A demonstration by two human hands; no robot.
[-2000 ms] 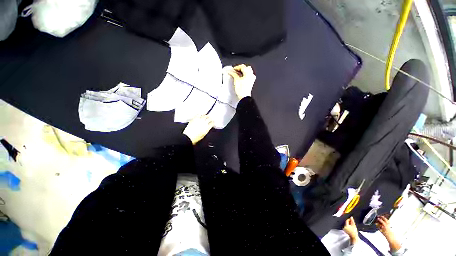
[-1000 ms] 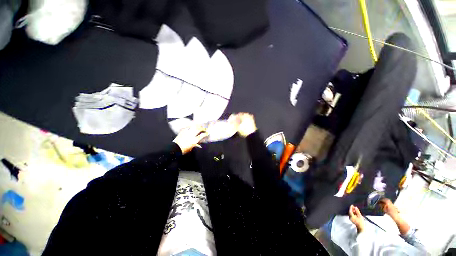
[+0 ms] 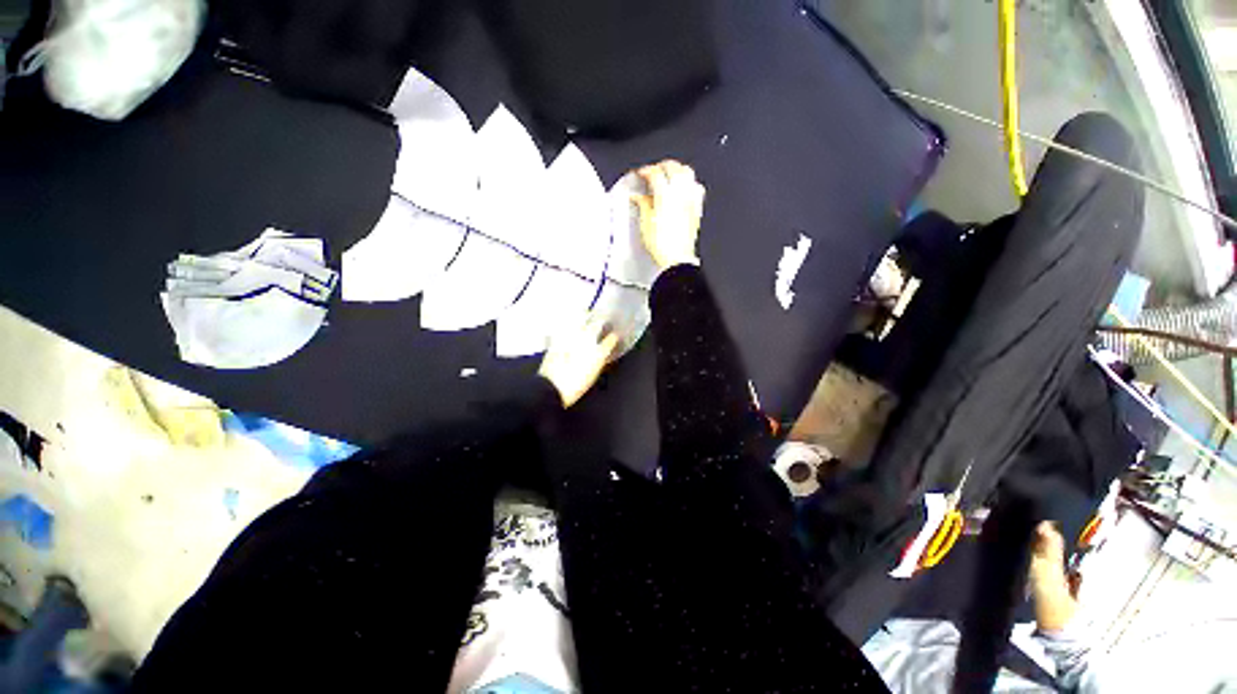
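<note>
Several pale grey-white cut pieces lie overlapped in a slanting row on the black table cover. Each has a curved edge, and a dark seam line runs across the row. My right hand is on the upper part of the rightmost piece. My left hand is at its lower edge. Both hands touch this piece, and its middle shows between them. A separate stack of small pale pieces lies to the left, slightly fanned at its top.
A crumpled white bundle is at the upper left. A small white scrap lies right of the row. Farther right are a white ring, a long dark padded arm, yellow-orange-handled scissors and another person's hand.
From the near edge, my hands have moved up and right with a piece, which now lies at the right end of the row. The row appears longer and more spread.
</note>
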